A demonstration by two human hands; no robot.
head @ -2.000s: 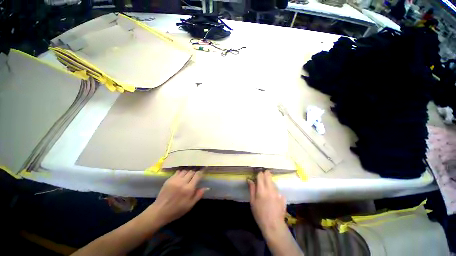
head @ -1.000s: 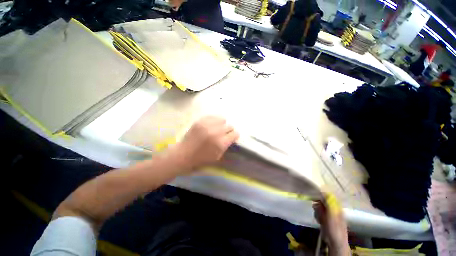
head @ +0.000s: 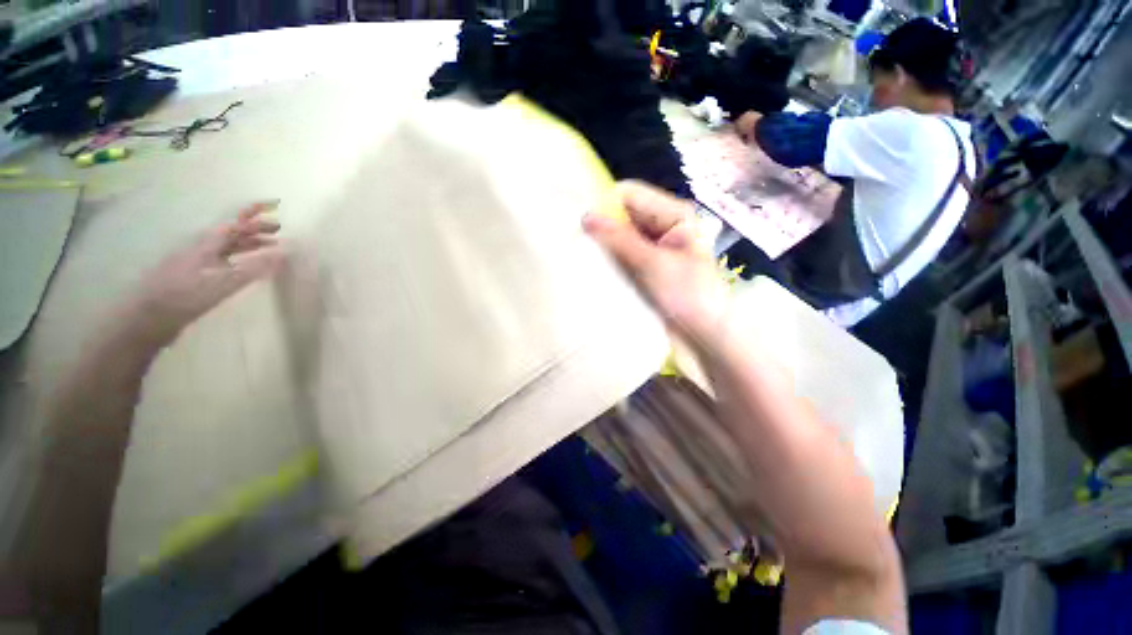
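A large beige bag panel (head: pixel 459 298) with yellow edge binding is lifted and tilted above the table, partly blurred. My right hand (head: pixel 652 242) grips its upper right edge at the yellow binding. My left hand (head: pixel 230 267) is at the panel's left side, blurred, with fingers apart and touching nothing that I can make out. Another beige piece with a yellow edge lies flat under my left arm (head: pixel 186 459).
A panel stack (head: pixel 795 360) hangs at the right, below the table edge. Black fabric parts (head: pixel 559 75) lie at the back. A person (head: pixel 900 174) works at pink-printed sheets (head: pixel 757 186) on the right. A dark bundle (head: pixel 93 93) and cord (head: pixel 205 124) lie back left.
The view has swung to the right. The panel has come up off the table in my right hand. My left hand has come away from the panel's edge.
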